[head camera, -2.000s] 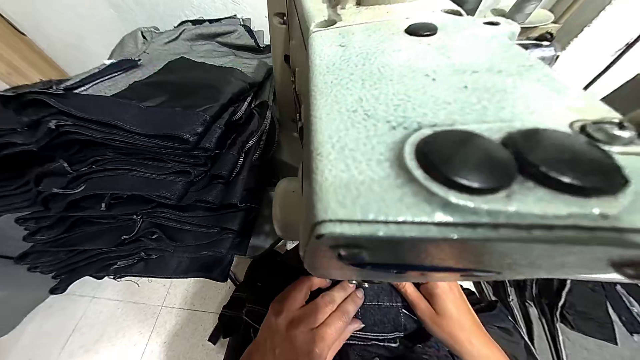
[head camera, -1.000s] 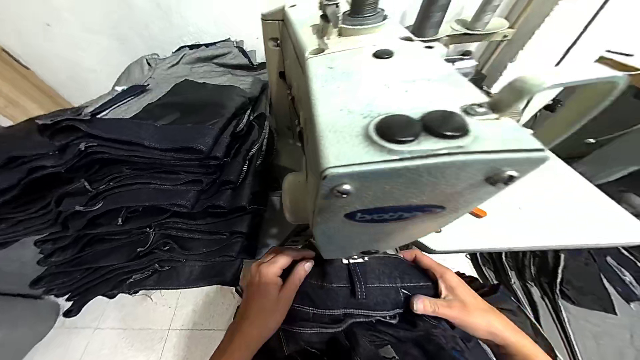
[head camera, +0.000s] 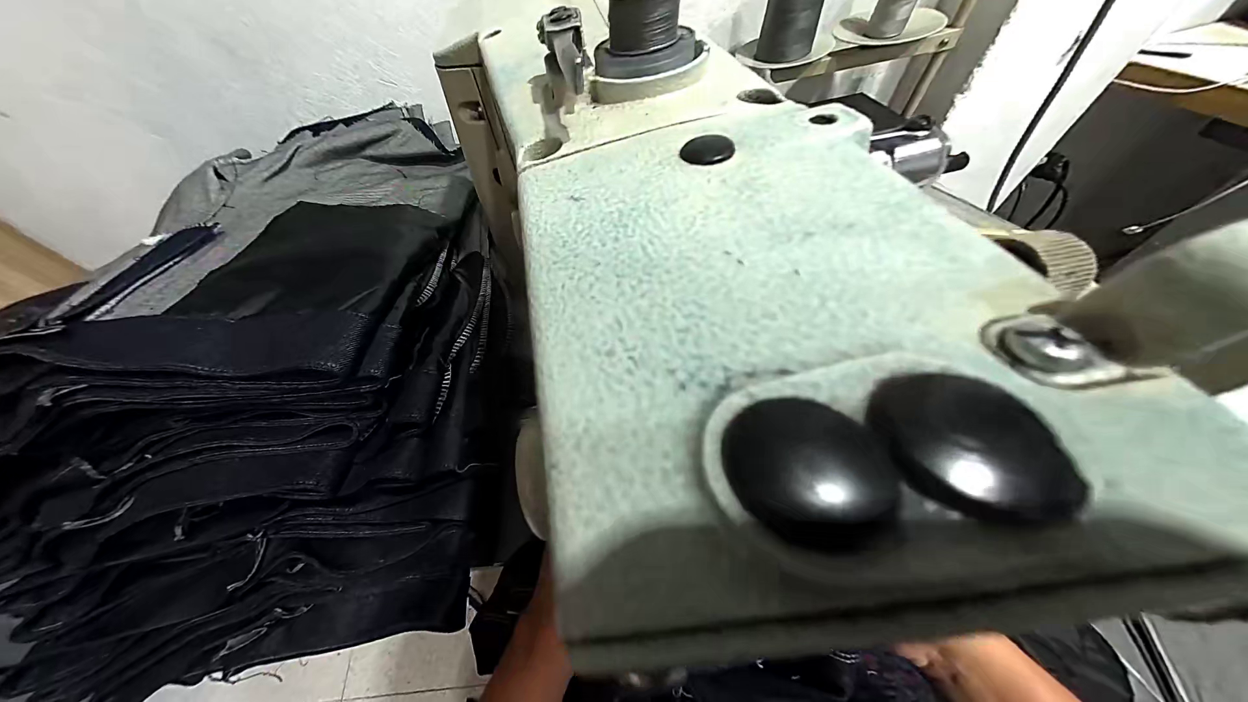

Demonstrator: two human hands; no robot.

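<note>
The pale green head of an industrial sewing machine [head camera: 780,273] fills the middle of the view. Below its front edge shows a strip of dark denim garment [head camera: 799,678]. My left forearm [head camera: 531,643] runs up behind the machine head's lower left corner, which hides the hand itself. Part of my right hand [head camera: 931,655] rests at the denim on the right, its fingers mostly covered by the machine, so its grip cannot be made out.
A tall stack of folded dark denim garments [head camera: 224,468] stands close on the left, against a white wall [head camera: 195,78]. Grey thread cones [head camera: 643,24] stand behind the machine head. More dark cloth [head camera: 1072,663] lies at the lower right.
A second ago both hands showed on the denim below the machine; now the machine head hides most of them. The view has moved closer over the machine.
</note>
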